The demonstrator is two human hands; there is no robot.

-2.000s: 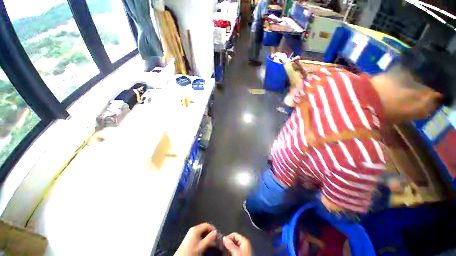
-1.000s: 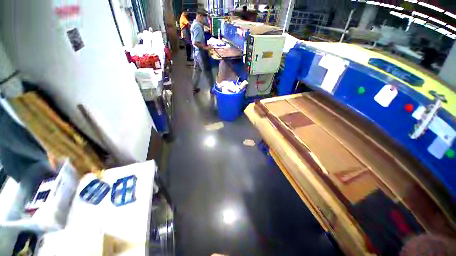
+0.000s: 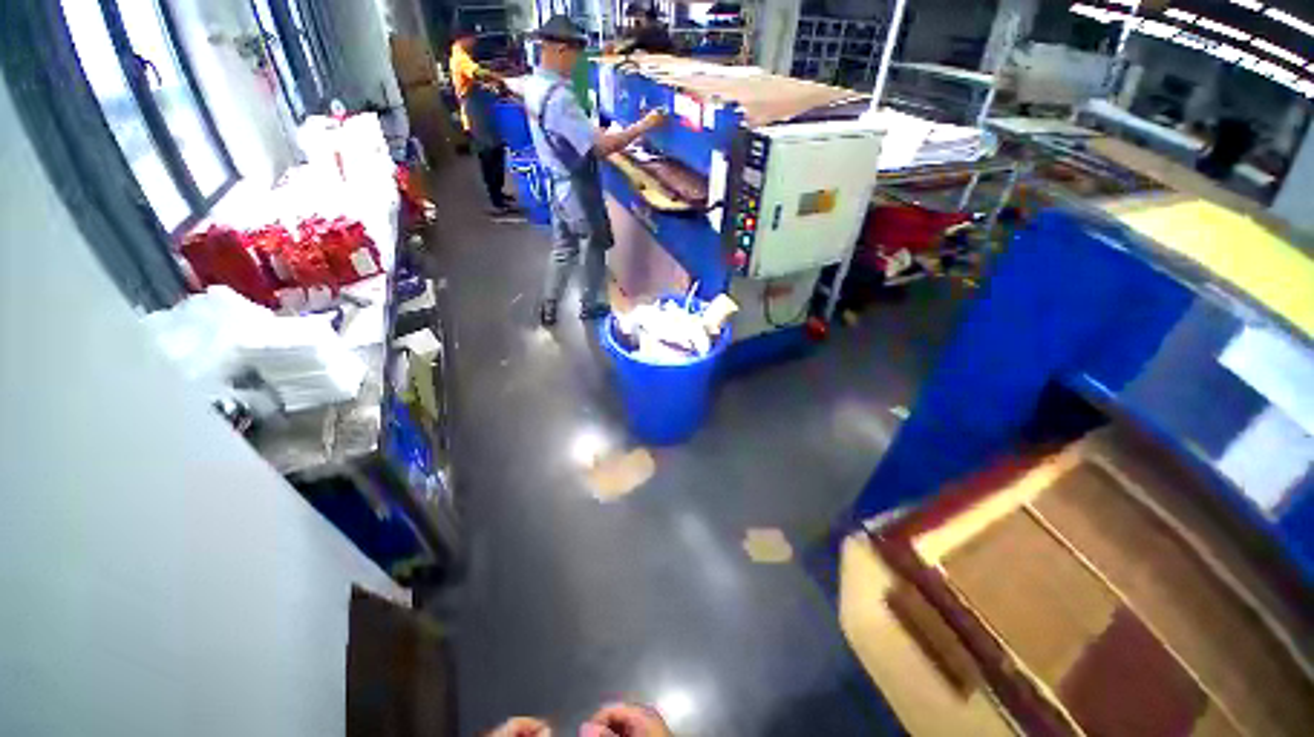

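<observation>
My left hand (image 3: 520, 727) and my right hand (image 3: 626, 720) show at the bottom edge, cut off by it. Only the fingertips are in the picture, close together, and whether they pinch anything is hidden. Nearest in front on the right is a blue cutting press (image 3: 958, 367) with a brown layered board (image 3: 1095, 576) on its bed. The hands are left of the board and do not touch it.
A blue scrap bin (image 3: 663, 400) full of white offcuts stands ahead. Flat tan pieces (image 3: 620, 474) lie on the floor. A person (image 3: 566, 173) works at a press with a control box (image 3: 807, 202). Red parts (image 3: 281, 259) lie on the left bench; a wall is near left.
The view has moved forward along the aisle, past the person in the striped shirt. The bin and far press are nearer. Both hands' fingertips now show at the bottom edge.
</observation>
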